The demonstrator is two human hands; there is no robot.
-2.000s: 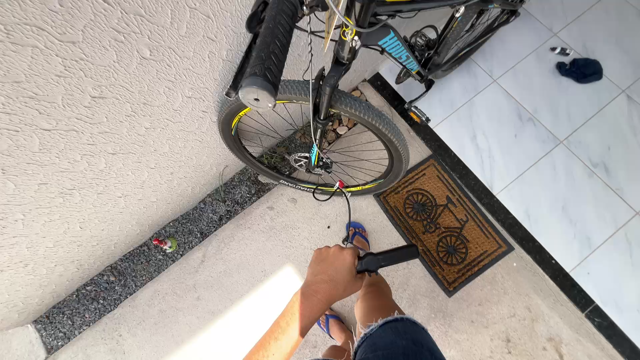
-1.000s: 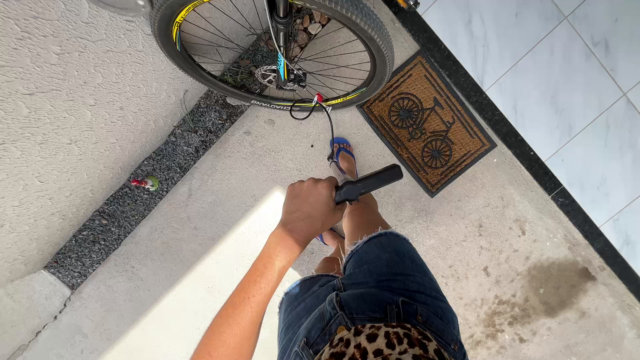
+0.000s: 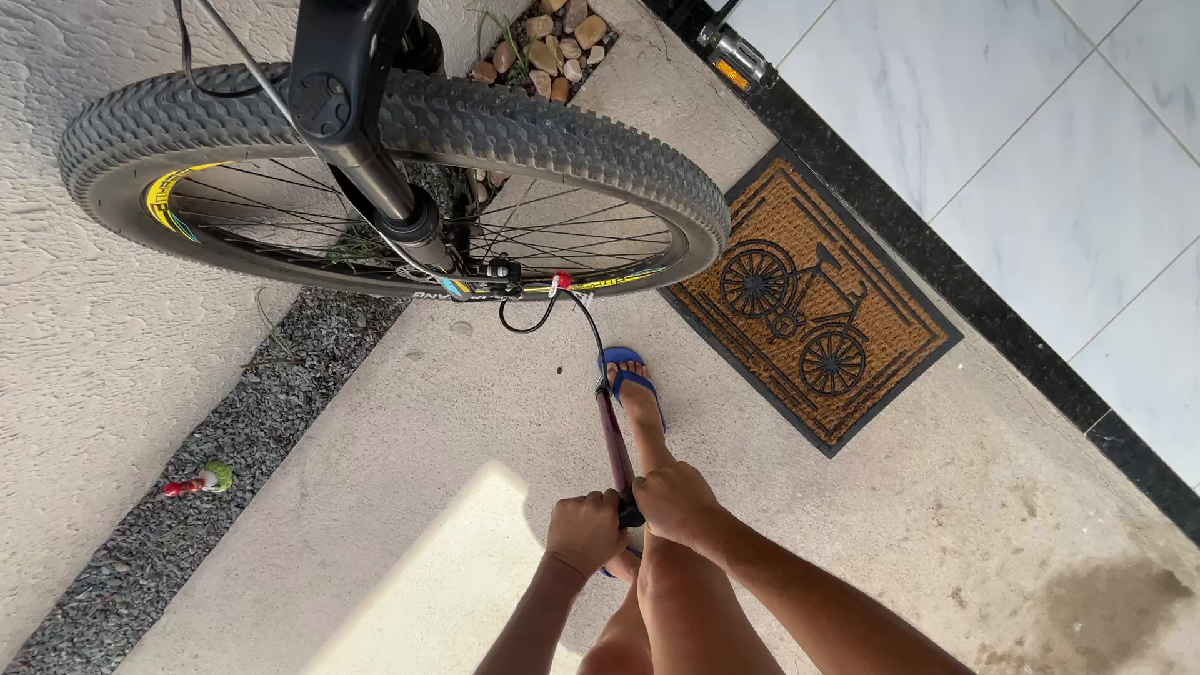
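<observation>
My left hand (image 3: 586, 532) and my right hand (image 3: 677, 504) grip the two sides of the black handle of a bicycle floor pump (image 3: 615, 439), one on each side of its shaft. The pump stands beside my foot in a blue flip-flop (image 3: 622, 356). From its base a black hose (image 3: 593, 323) runs up to a red and white pump head (image 3: 561, 282) at the lower rim of the bicycle's front wheel (image 3: 562, 141). The suspension fork (image 3: 375, 183) comes down in front of the spokes. My fingertips are partly hidden.
A coir doormat with a bicycle print (image 3: 825, 300) lies right of my foot. Behind it run a black stone edge (image 3: 994, 347) and marble tiles (image 3: 937, 84). A pedal (image 3: 736, 61) is at the top. Left are a textured wall (image 3: 122, 375), a gravel strip (image 3: 253, 422) and a small ornament (image 3: 202, 480).
My right hand, out of sight one second ago, now holds the pump handle beside my left hand. The view has shifted, and the wheel and fork fill more of it.
</observation>
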